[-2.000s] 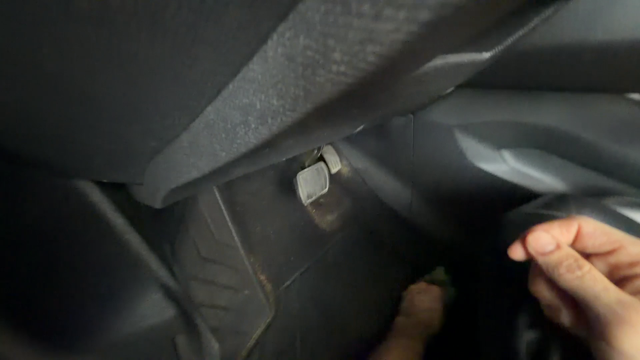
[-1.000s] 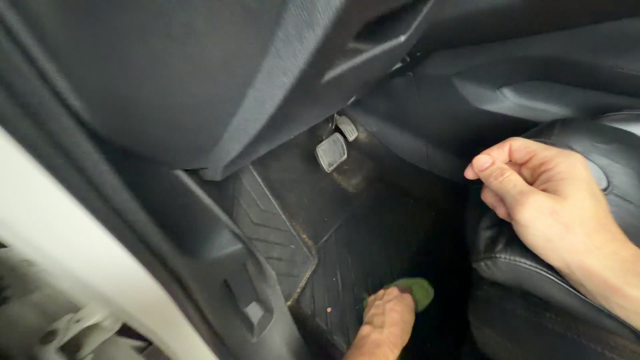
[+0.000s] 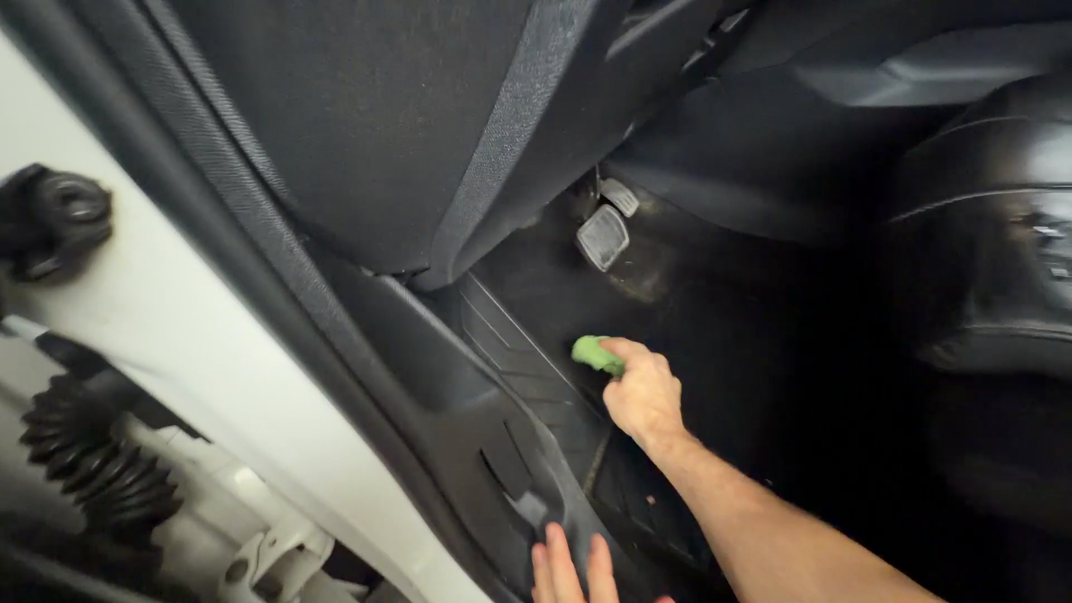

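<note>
My right hand (image 3: pixel 646 392) reaches in from the lower right over the dark floor mat of a car's footwell. Its fingers are closed on a soft green wad (image 3: pixel 596 354), which may be cloth or putty; I cannot tell which. The wad is at the mat, below the brake pedal (image 3: pixel 603 238) and the accelerator pedal (image 3: pixel 620 197). My left hand (image 3: pixel 574 571) shows at the bottom edge, fingers spread and holding nothing visible, by the black plastic sill trim (image 3: pixel 469 419). The ribbed footrest area (image 3: pixel 523 368) lies left of the wad.
A black leather seat (image 3: pixel 997 251) bounds the right side. The lower dashboard panel (image 3: pixel 360 126) hangs over the footwell. At left are the white door frame (image 3: pixel 209 352), a black rubber bellows (image 3: pixel 96 465) and a metal hinge (image 3: pixel 272 557). Small debris lies on the mat.
The green wad, in my left hand a second ago, is now in my right hand, closer to the pedals. My right hand has moved left from beside the seat. The view has shifted toward the door frame.
</note>
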